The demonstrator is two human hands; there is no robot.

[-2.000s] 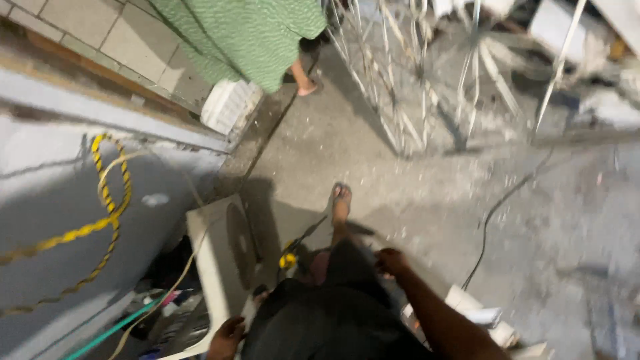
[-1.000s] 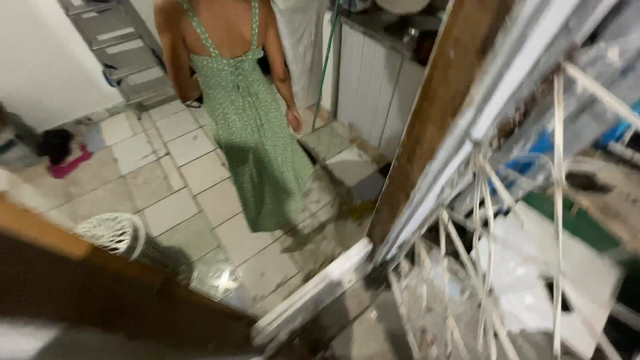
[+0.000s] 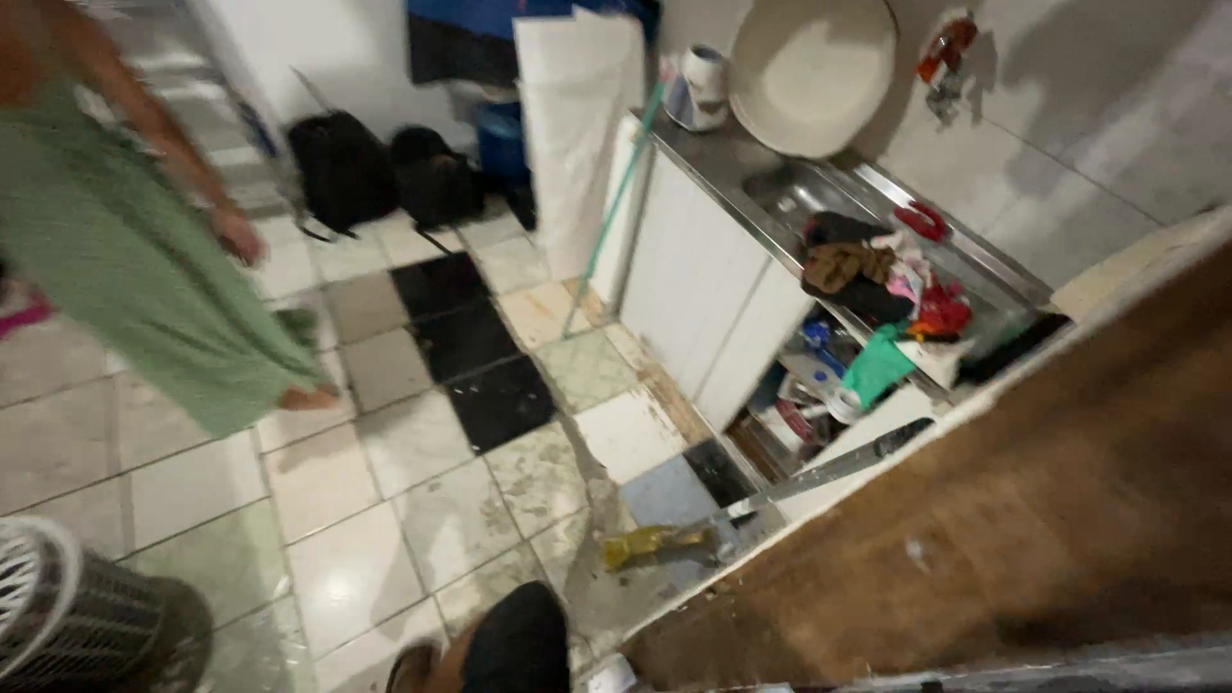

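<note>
Neither of my hands shows in the head view at this moment. My own leg, in dark cloth, and a sandalled foot [image 3: 416,666] enter at the bottom, over the tiled floor [image 3: 361,568]. To the right stands a steel sink counter [image 3: 712,154] with a heap of crumpled clothes [image 3: 852,269] on it. A large pale round basin [image 3: 816,77] leans on the wall behind the sink, beside a white container [image 3: 705,75]. A green pole [image 3: 616,207] leans against the counter's end. What my hands hold or touch is hidden.
A person in a green dress [image 3: 144,269] stands at the left. A white plastic basket [image 3: 87,606] is at the lower left. Black bags [image 3: 342,168] lie by the far wall. A wooden door frame [image 3: 962,539] crosses the lower right; a yellow object [image 3: 654,544] lies near it.
The view has swung from the rough floor outside to the tiled room and its sink. Both hands showed two seconds ago and are now out of view.
</note>
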